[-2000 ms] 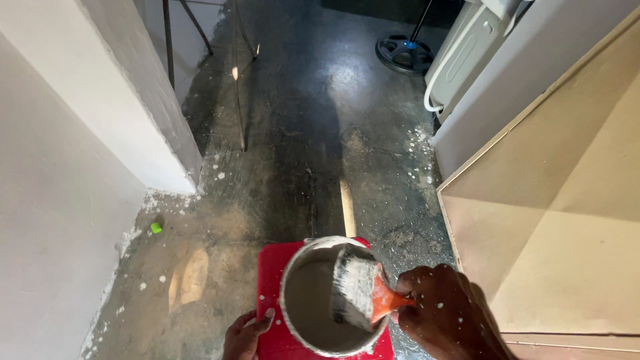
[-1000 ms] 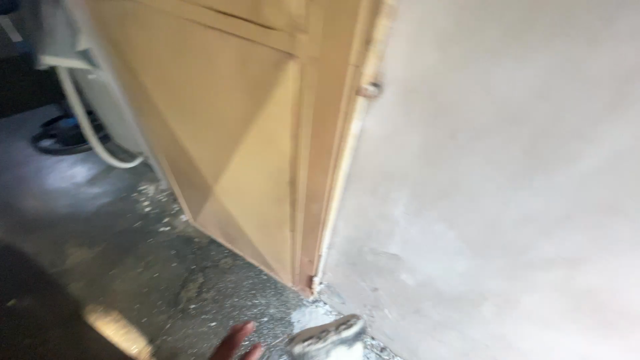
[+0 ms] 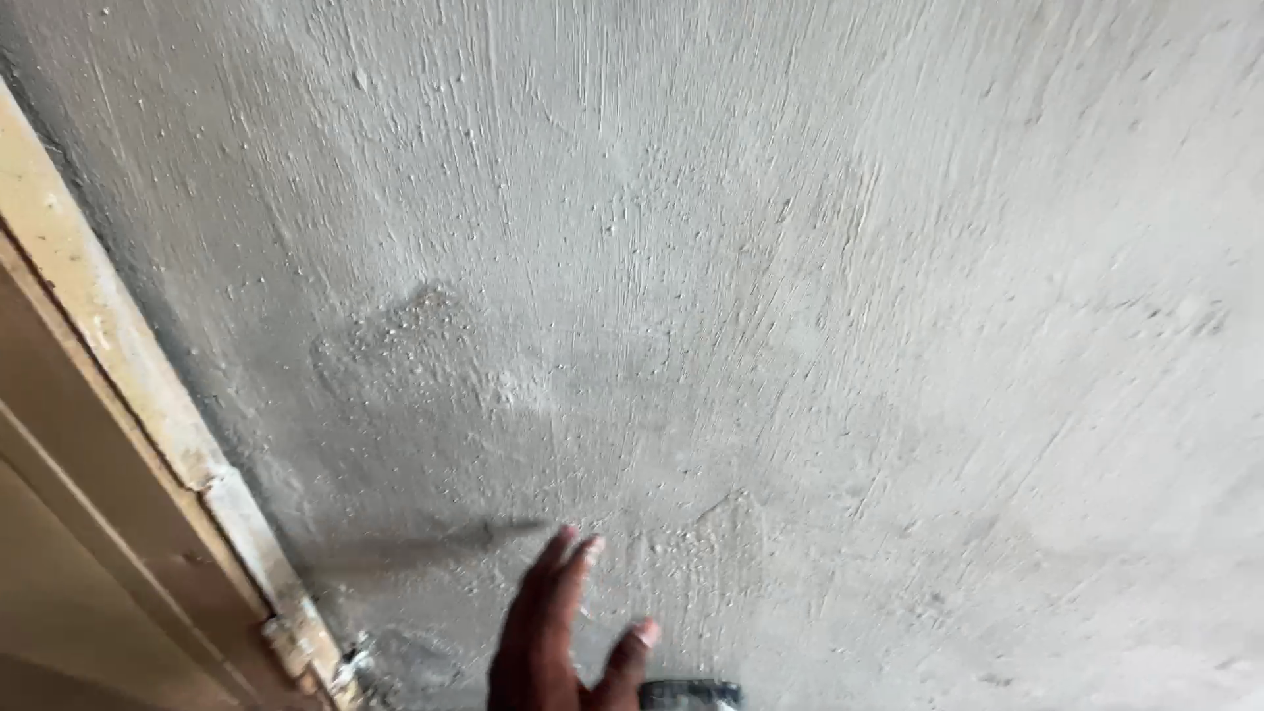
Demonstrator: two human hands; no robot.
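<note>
My left hand is at the bottom edge, a little left of the middle, with its fingers spread and pointing up and nothing seen between them. It is close to the rough, pale grey plastered wall; whether it touches the surface is unclear. Just right of the thumb, the dark top edge of an object shows, possibly the paintbrush; the rest lies below the view. My right hand is out of view. The wall bears vertical streaks, small lumps and rougher patches. The bucket and the red board are not seen.
A yellow-tan metal door stands at the lower left. Its pale frame runs diagonally along the wall's left side, with a chipped, white-smeared part near the bottom.
The view has swung from the floor, past the door, to the wall. Two seconds ago my right hand held a paintbrush over a bucket, with my left hand at the red board; both containers have left view.
</note>
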